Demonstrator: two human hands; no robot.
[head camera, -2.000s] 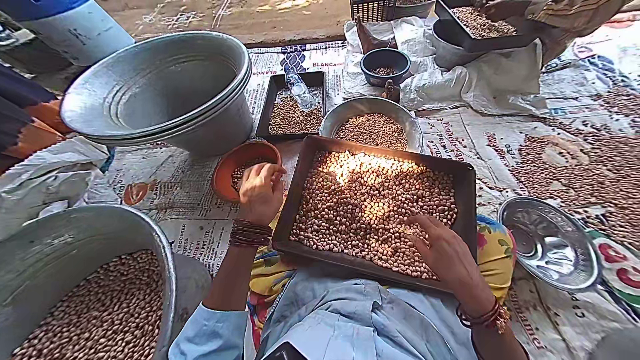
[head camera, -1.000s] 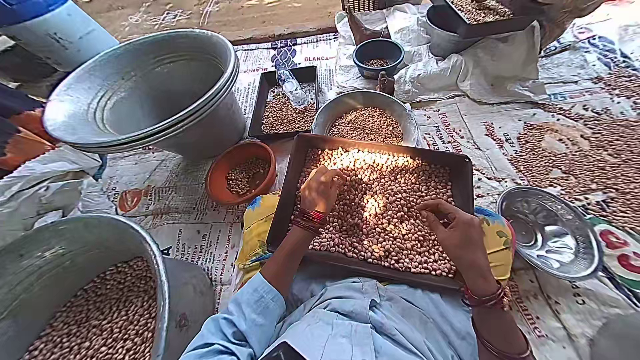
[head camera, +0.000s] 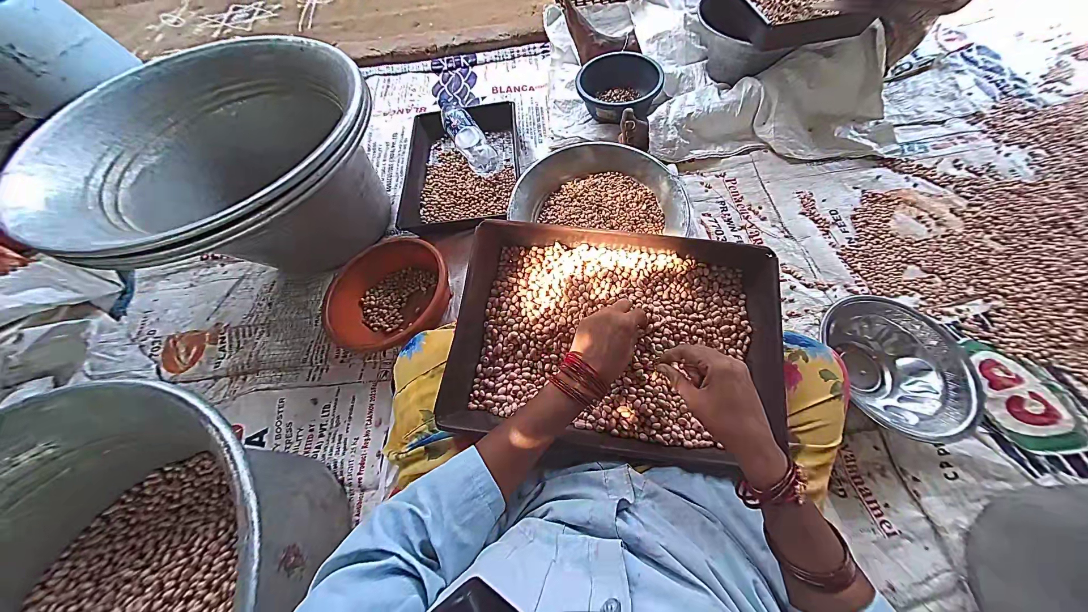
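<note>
A dark rectangular tray (head camera: 769, 340) full of brown-and-cream nuts or beans (head camera: 544, 340) rests across my lap. My left hand (head camera: 608, 336) is over the middle of the tray, fingers bent down at the nuts; its fingertips are partly hidden, so a held nut cannot be made out. Just right of it, my right hand (head camera: 714, 395) touches the nuts with thumb and forefinger close together; whether a nut is between them is unclear. To the left of the tray sits an orange bowl (head camera: 340, 297) with some nuts in it. A metal basin (head camera: 527, 183) of nuts stands behind the tray.
Large nested metal tubs (head camera: 340, 204) stand at left, a metal pot (head camera: 246, 501) of nuts at lower left. Behind are a dark tray (head camera: 412, 170) with a plastic bottle (head camera: 469, 140) and a blue-grey bowl (head camera: 650, 81). A shiny steel bowl (head camera: 901, 365) and spread nuts (head camera: 977, 246) lie right.
My left hand has moved from the orange bowl to the middle of the tray. My right hand has stayed over the tray's right part, and the two hands are now close together.
</note>
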